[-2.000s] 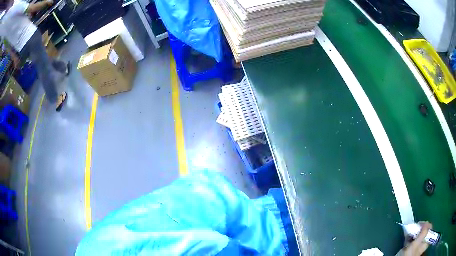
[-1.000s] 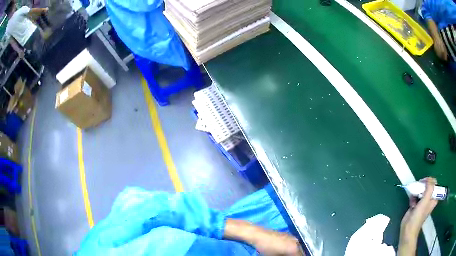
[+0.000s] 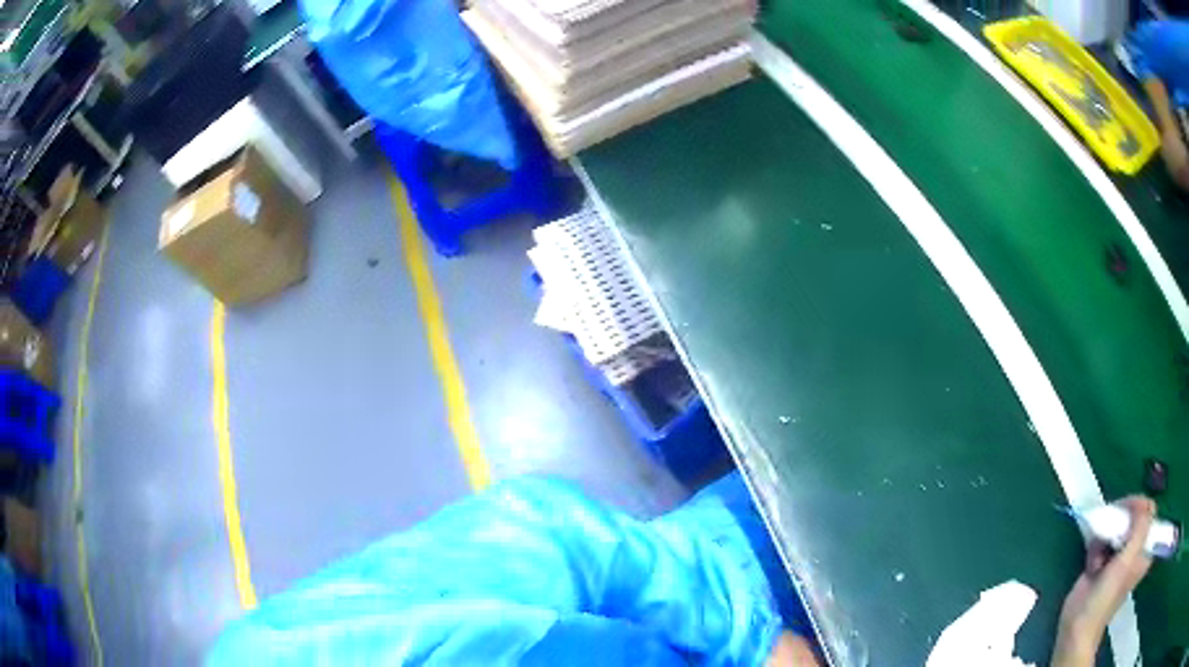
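Observation:
My right hand [image 3: 1108, 580] is at the lower right edge, shut on a white glue bottle [image 3: 1132, 529] with a dark-printed label; its thin needle points left over the white strip. My left hand [image 3: 792, 650] is mostly cut off by the bottom edge; only a bit of skin shows past the blue sleeve [image 3: 522, 573], so its fingers are hidden. A crumpled white sheet [image 3: 987, 631] lies on the green bench [image 3: 848, 391] left of my right hand. A small black housing [image 3: 1155, 474] lies on the green surface above the bottle.
A layered tan stack [image 3: 639, 65] stands at the bench's far end. White perforated trays [image 3: 597, 289] sit in a blue bin [image 3: 685, 443] beside the bench. A yellow tray [image 3: 1076, 94] and a person's arm [image 3: 1164, 124] are at upper right. A carton [image 3: 237, 232] and blue stool [image 3: 483, 202] stand on the floor.
The view has shifted. My left hand and wrist, visible one second ago, have dropped mostly out of the picture. My right hand still holds the bottle.

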